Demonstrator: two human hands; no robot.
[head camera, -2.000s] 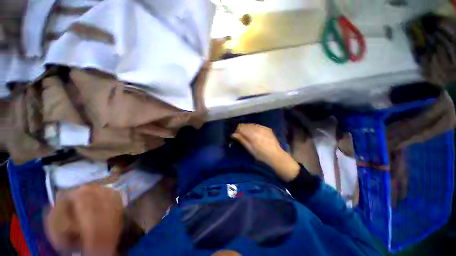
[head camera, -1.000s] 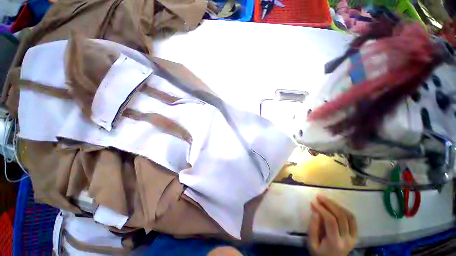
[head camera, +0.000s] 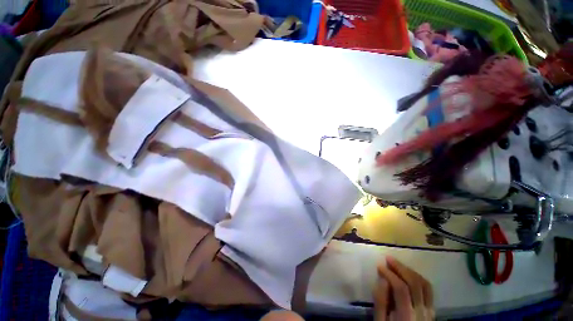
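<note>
White lining cloth (head camera: 264, 182) with narrow brown strips lies over a heap of brown fabric (head camera: 135, 219) left of the needle. A small white flap (head camera: 147, 119) with a dark edge lies on top. The cloth's right tip reaches the lit needle area of the sewing machine (head camera: 465, 150); the needle is too small to make out. My right hand (head camera: 405, 291) rests at the table's front edge, below the bed plate, fingers extended and slightly apart, with nothing visible in it. My left hand is not in view.
Scissors with green and red handles (head camera: 490, 258) lie right of the needle. Dark red strands (head camera: 468, 125) hang over the machine head. Orange (head camera: 364, 28) and green (head camera: 468, 19) baskets stand behind the table. A blue crate (head camera: 22, 276) is at the lower left.
The view has tilted up from the lap to the table. My right hand has moved from the lap to the table's front edge. My blurred left hand at the lower left has left the picture.
</note>
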